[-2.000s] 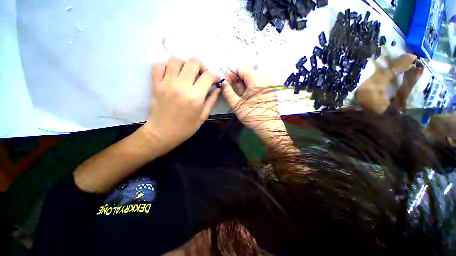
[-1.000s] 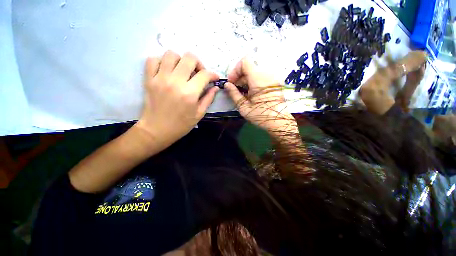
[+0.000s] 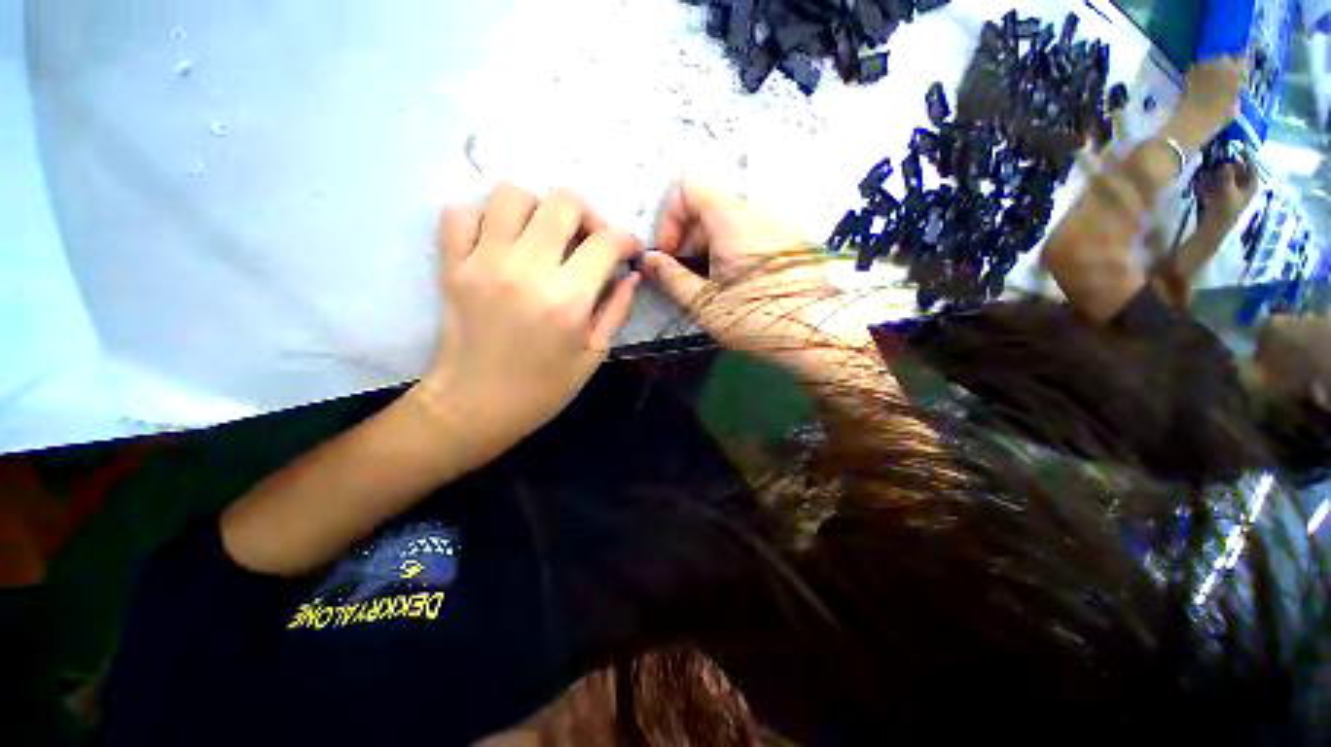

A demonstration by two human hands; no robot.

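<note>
A small black moulded part (image 3: pixel 639 263) is pinched between the fingertips of both hands, just above the near edge of the white table covering (image 3: pixel 292 219). Fingers hide most of it. My left hand (image 3: pixel 529 299) holds its left end, back of the hand up, fingers curled. My right hand (image 3: pixel 730 263) closes thumb and index finger at its right end. A dark shape shows inside the right fingers; I cannot tell if it is a blade or shadow. Long hair crosses my right wrist.
One heap of black parts (image 3: pixel 818 37) lies ahead at the top edge. A wider heap of black parts (image 3: pixel 971 175) lies to the right. Another person's hands (image 3: pixel 1109 234) are beyond it, near a blue bin (image 3: pixel 1223 29). Tiny specks dot the covering. Hair covers the lower right.
The part between my fingertips showed more one second ago and is now mostly covered. My hands stay close together. The neighbouring person's farther hand has moved up toward the blue bin.
</note>
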